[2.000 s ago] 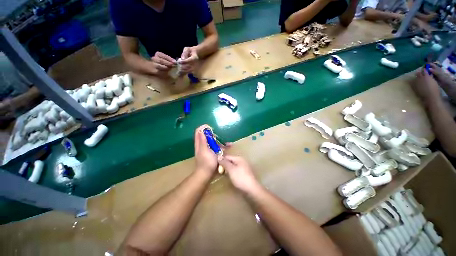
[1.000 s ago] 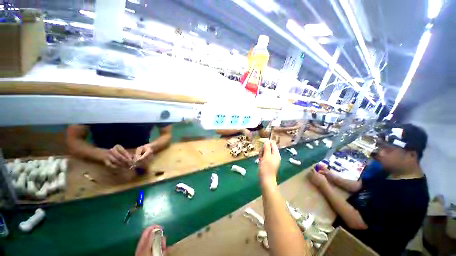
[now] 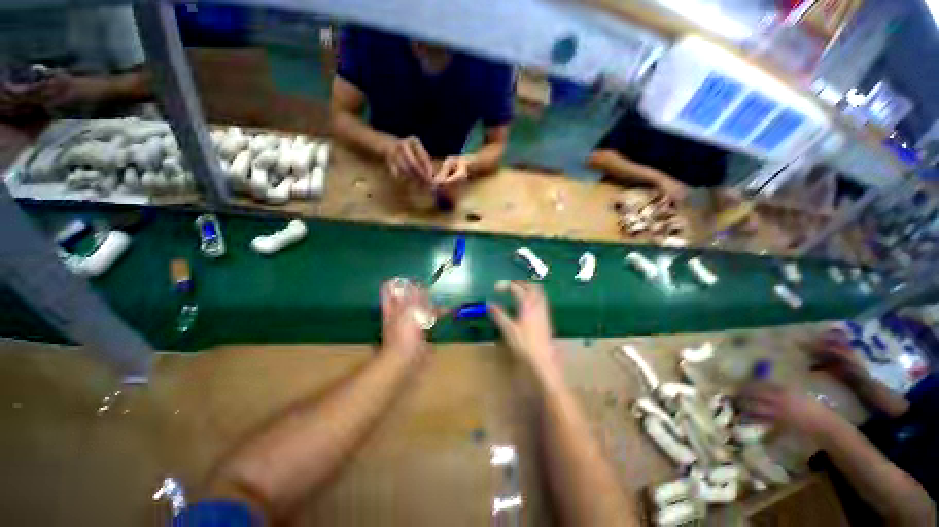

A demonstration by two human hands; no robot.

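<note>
My left hand point(image 3: 405, 321), blurred, is over the near side of the green belt, holding a white curved shell point(image 3: 423, 315) that its fingers partly hide. My right hand point(image 3: 527, 321) is over the belt to the right, fingers apart. A bright blue cell point(image 3: 472, 310) lies between my hands, its right end close to my right fingertips; blur hides whether they touch it. Another blue cell point(image 3: 459, 249) with dark wires lies farther back on the belt.
White shells point(image 3: 704, 437) lie piled on the brown bench at right, beside a cardboard box point(image 3: 795, 504). A person's hands point(image 3: 427, 170) work across the belt point(image 3: 340, 299). Another person's hand point(image 3: 779, 403) is at right. A metal post point(image 3: 183, 103) stands left.
The view has tilted back down. My right hand has come down from its raised position at the overhead frame to the belt. My left hand, still with the shell, is now farther forward over the belt.
</note>
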